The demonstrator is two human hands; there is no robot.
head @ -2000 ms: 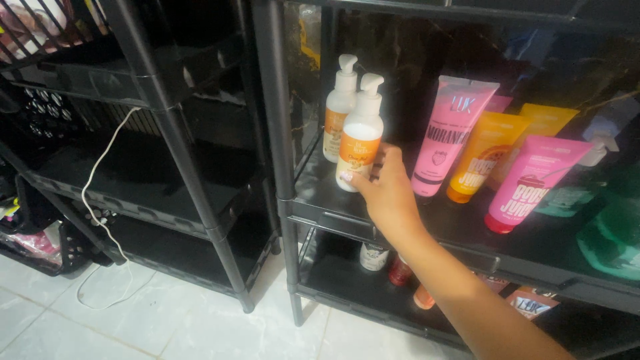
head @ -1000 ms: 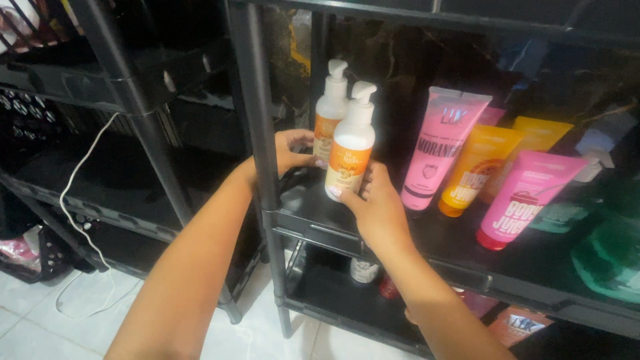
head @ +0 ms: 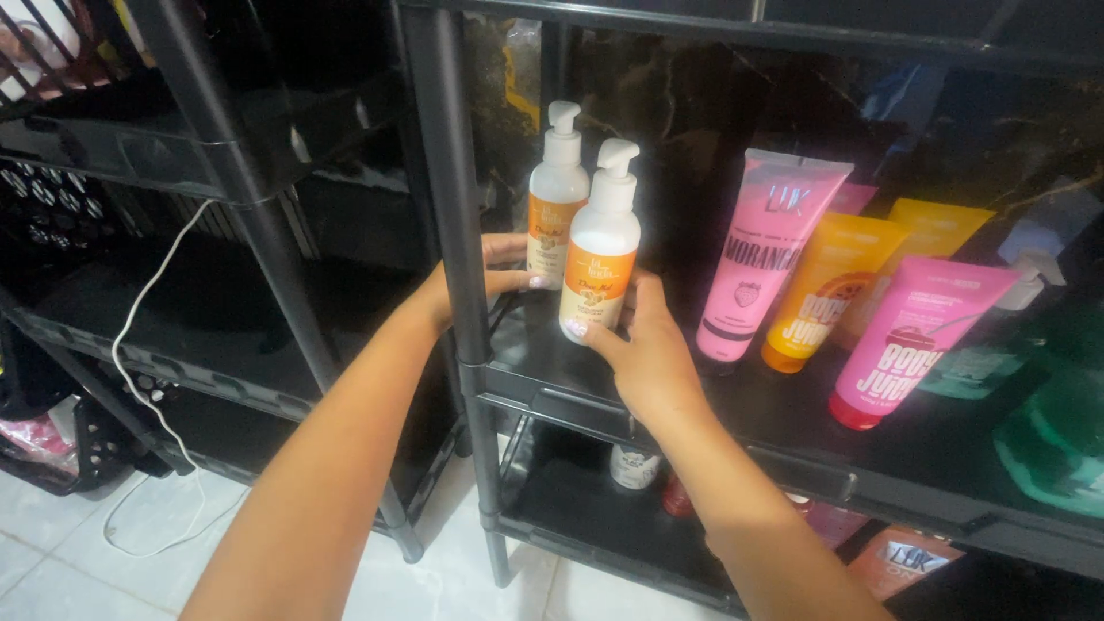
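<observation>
Two white pump bottles with orange and cream labels stand one behind the other at the left end of a black plastic shelf. My right hand (head: 642, 345) grips the lower part of the front pump bottle (head: 602, 250), its thumb across the front. Behind the shelf post, my left hand (head: 487, 272) has its fingers and thumb around the lower left side of the rear pump bottle (head: 556, 194); the post hides part of this hand. Just right of my right hand stands a pink squeeze tube (head: 768, 259), beside a yellow-orange tube (head: 832, 289) and another pink tube (head: 914, 336).
The black shelf post (head: 448, 190) rises close to my left wrist. More containers, one a white jar (head: 634, 467), stand on the lower shelf. At the right is a green translucent container (head: 1056, 448). A second black rack (head: 224, 164) with a white cable (head: 129, 319) stands left.
My left hand, out of view two seconds ago, has come in from the left to the rear bottle. My right hand stays on the front bottle.
</observation>
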